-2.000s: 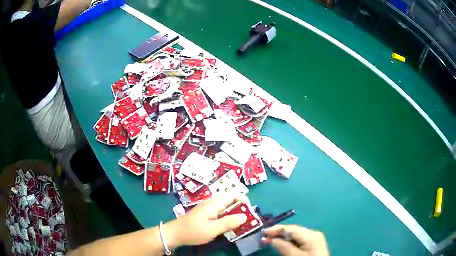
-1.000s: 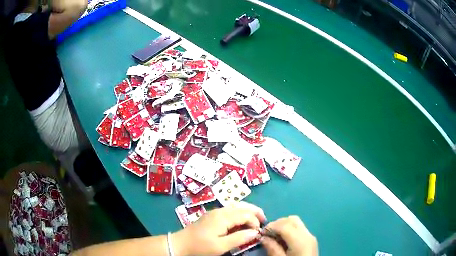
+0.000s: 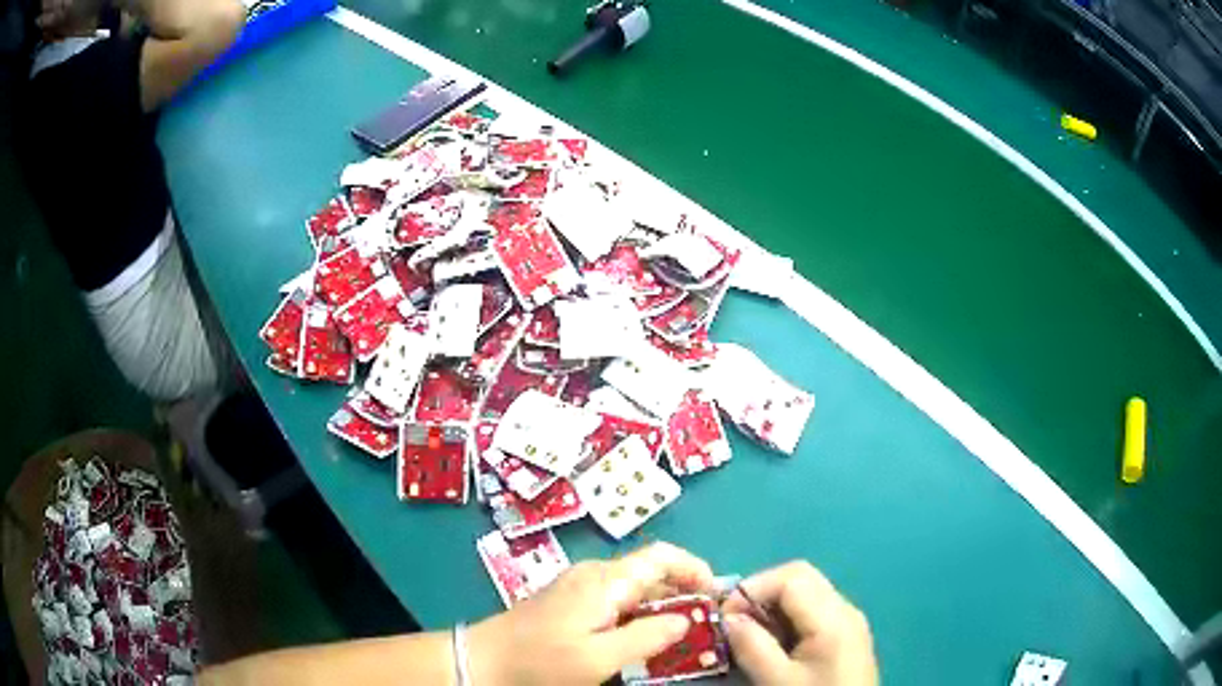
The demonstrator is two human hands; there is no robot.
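A red circuit board (image 3: 684, 643) is held low in the picture, near the bottom edge. My left hand (image 3: 596, 619) grips its left side, with the thumb over its face. My right hand (image 3: 804, 627) is at the board's right edge, fingertips pinched on something thin and dark, perhaps a lead wire (image 3: 751, 600). Most of the appliance unit seen earlier under the board is hidden or out of the picture. A heap of red and white circuit boards (image 3: 532, 255) lies on the bench beyond my hands.
The belt (image 3: 858, 174) carries a black-handled unit (image 3: 599, 36) and a yellow cylinder (image 3: 1134, 440). Another yellow cylinder (image 3: 1077, 127) lies at upper right. A smartphone (image 3: 418, 113), a white plate (image 3: 1039, 670), a blue bin (image 3: 255, 40), a carton of boards (image 3: 114, 576) and another person (image 3: 101, 174) show.
The held board has moved slightly down and right, and my hands have come together at its edge. The unit on the belt has moved up and left. The nearer yellow cylinder has moved up.
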